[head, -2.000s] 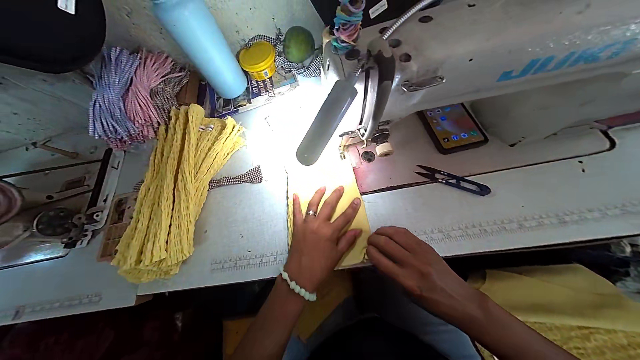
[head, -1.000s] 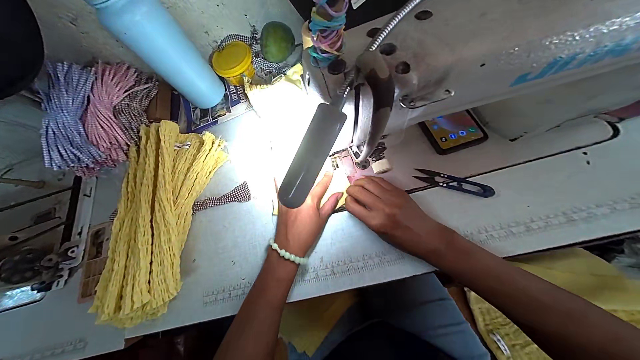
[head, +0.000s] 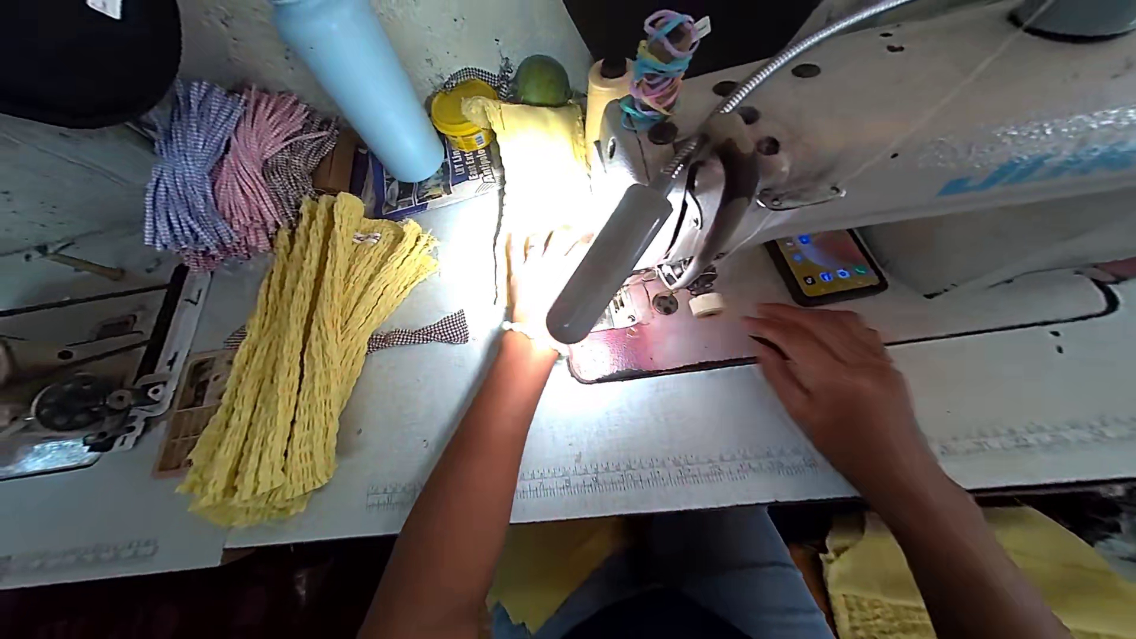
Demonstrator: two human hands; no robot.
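My left hand (head: 543, 280) lies in strong lamp glare left of the sewing machine's needle area, fingers spread at the near end of a yellow cloth piece (head: 541, 146). The grey lamp head (head: 611, 264) hangs beside it and covers part of the view. My right hand (head: 830, 386), slightly blurred, is over the machine bed (head: 666, 346), right of the presser foot, with curled fingers. A small dark tip (head: 765, 343) shows by its fingertips, perhaps of the thread snips; the hand hides the rest, so its grip is unclear.
Yellow crinkled strips (head: 284, 373) lie at left beside a checked strip (head: 422, 335). Behind stand a blue bottle (head: 359, 84), a yellow tub (head: 463, 115) and a round green fruit (head: 541, 82). A smartphone (head: 827, 266) rests under the machine arm (head: 887, 133).
My hands, close together at the needle area one second ago, are now apart. The left has moved away to the left; the right has moved right, over where the snips lay. More yellow cloth shows behind the machine head.
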